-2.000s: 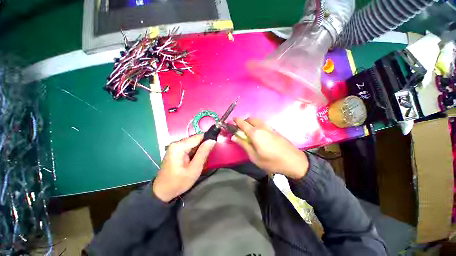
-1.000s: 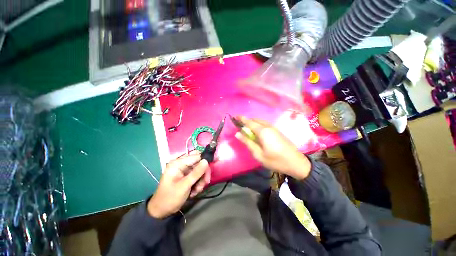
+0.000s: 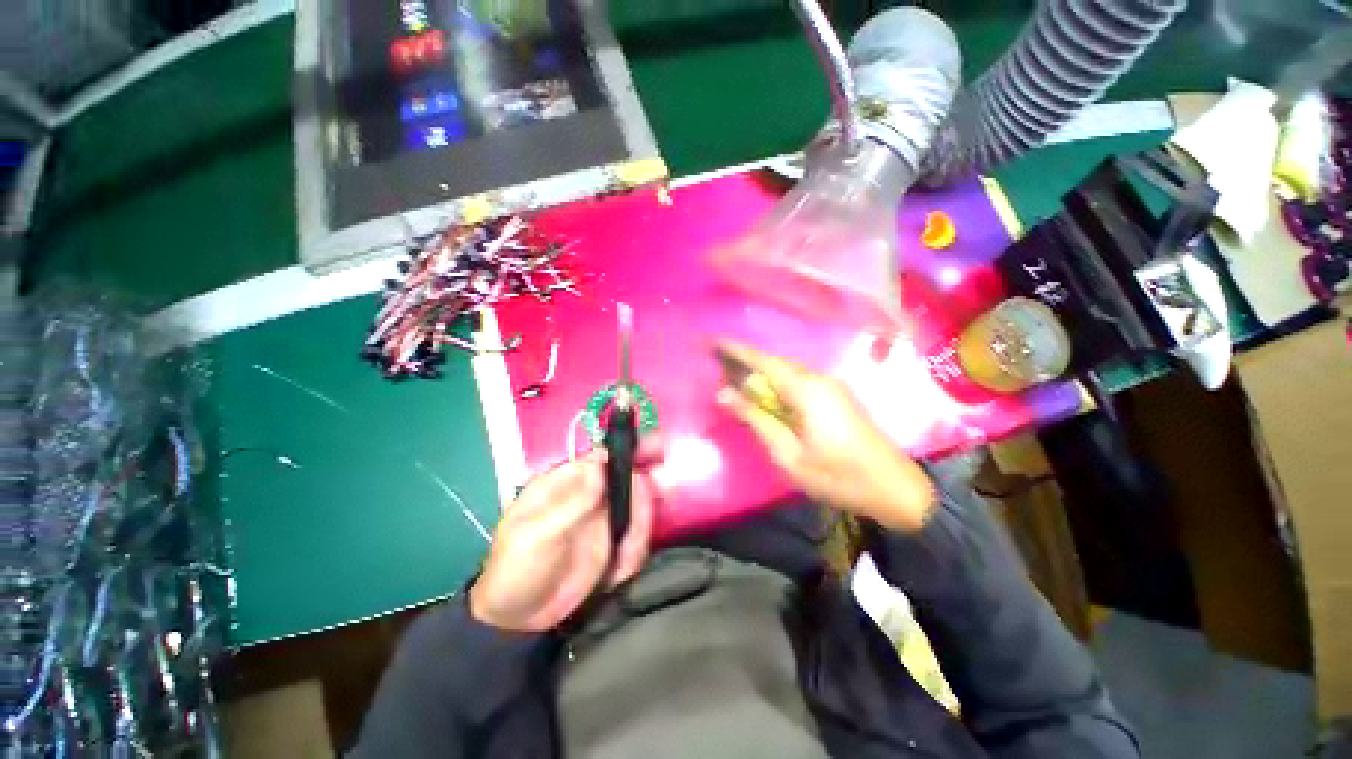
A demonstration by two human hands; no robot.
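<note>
My left hand (image 3: 552, 541) holds the soldering iron (image 3: 620, 475) by its black handle, its metal shank pointing to the far side. The green ring circuit board (image 3: 596, 420) lies on the pink-red sheet, partly hidden behind the iron. A pale wire curves from the ring's left side. My right hand (image 3: 842, 452) is shut on a small yellow-handled tool with a dark tip (image 3: 759, 389), to the right of the iron and apart from it. The tool's exact kind is unclear.
Wired components (image 3: 445, 289) lie tangled at the sheet's far left edge, with a single component (image 3: 546, 368) nearer. A clear fume hood (image 3: 838, 223) hangs over the sheet. The tip-cleaner tub (image 3: 1014, 346) and black stand (image 3: 1090, 282) are right. Bagged harnesses (image 3: 104, 519) stand left.
The soldering iron has turned more upright in the picture and now covers part of the ring. The right hand's tool has moved away from the iron. The camera view has shifted.
</note>
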